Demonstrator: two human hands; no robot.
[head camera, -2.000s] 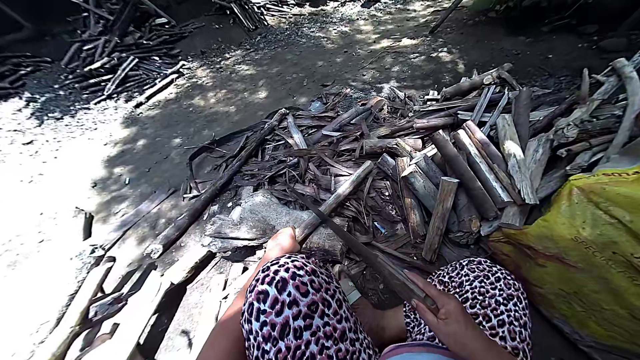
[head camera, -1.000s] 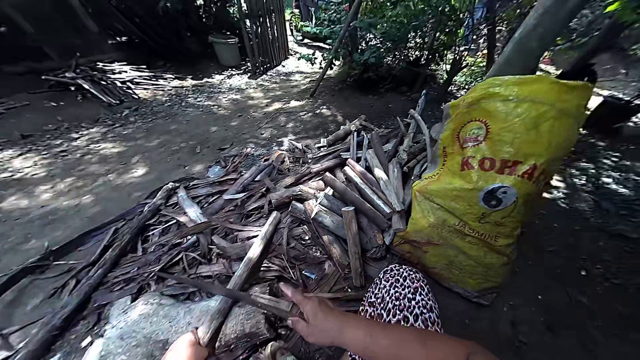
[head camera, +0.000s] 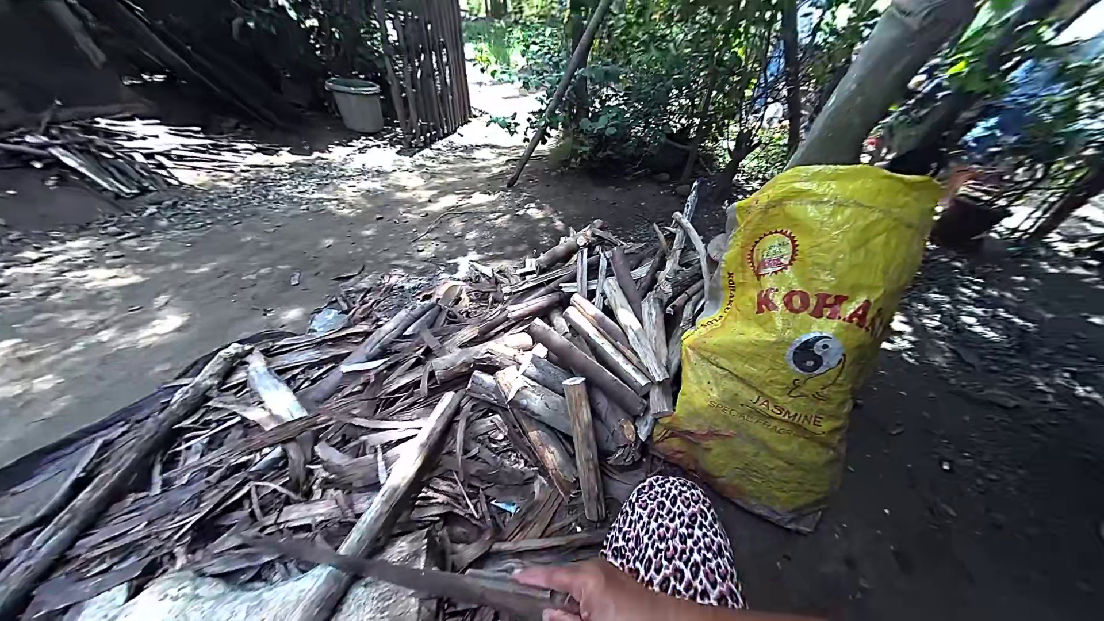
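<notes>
My right hand (head camera: 595, 591) is closed on the handle end of a dark, long-bladed machete (head camera: 405, 576) at the bottom of the view. The blade points left and lies across a peeled wooden stick (head camera: 401, 492), which slants up to the right over a pale stone (head camera: 207, 599). My left hand is out of the frame, below the stick's lower end. Beyond the stick, cut lengths of firewood (head camera: 585, 448) lie piled among bark strips and wood chips.
A full yellow woven sack (head camera: 802, 345) stands right of the firewood, by a leaning tree trunk (head camera: 880, 82). A long branch (head camera: 121, 470) edges the bark litter at left. Farther back are a grey bucket (head camera: 358, 105), a slatted wooden fence (head camera: 427, 73) and more sticks (head camera: 103, 159).
The view has swung up and right, bringing in the whole sack. My left hand, on the stick in both earlier frames, is out of view. The machete blade lies across the stick, as before.
</notes>
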